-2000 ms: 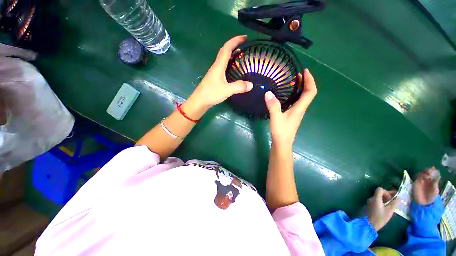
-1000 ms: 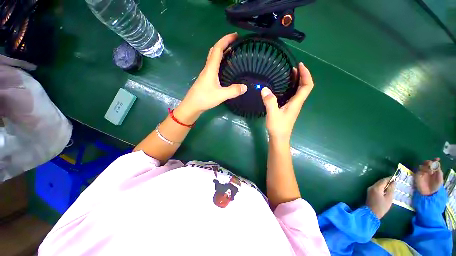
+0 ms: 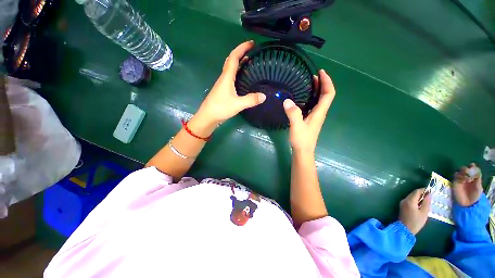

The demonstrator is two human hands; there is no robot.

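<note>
A black round fan head (image 3: 277,70) with radial ribs is held over the green bench, upper middle. A tiny blue light shows on its smooth dark disc. My left hand (image 3: 230,95) grips its left side, thumb on the disc. My right hand (image 3: 309,114) grips its right side, thumb tip just below and right of the light. The fingers behind the rim are partly hidden. A black clip stand (image 3: 285,23) with an orange-copper cap lies just beyond the fan head; whether they are joined cannot be told.
Green bench (image 3: 374,125). A clear bottle (image 3: 130,33), a dark round object (image 3: 133,71) and a pale green block (image 3: 129,124) lie left. Black-copper fans (image 3: 24,38) are at far left. Blue stool (image 3: 68,203) below. A neighbour in blue sleeves holds a sticker sheet (image 3: 440,201).
The copper glow behind the ribs, seen two seconds ago, is gone. The hands and fan head have shifted slightly left in view. The neighbour's hands have moved a little with the sheet.
</note>
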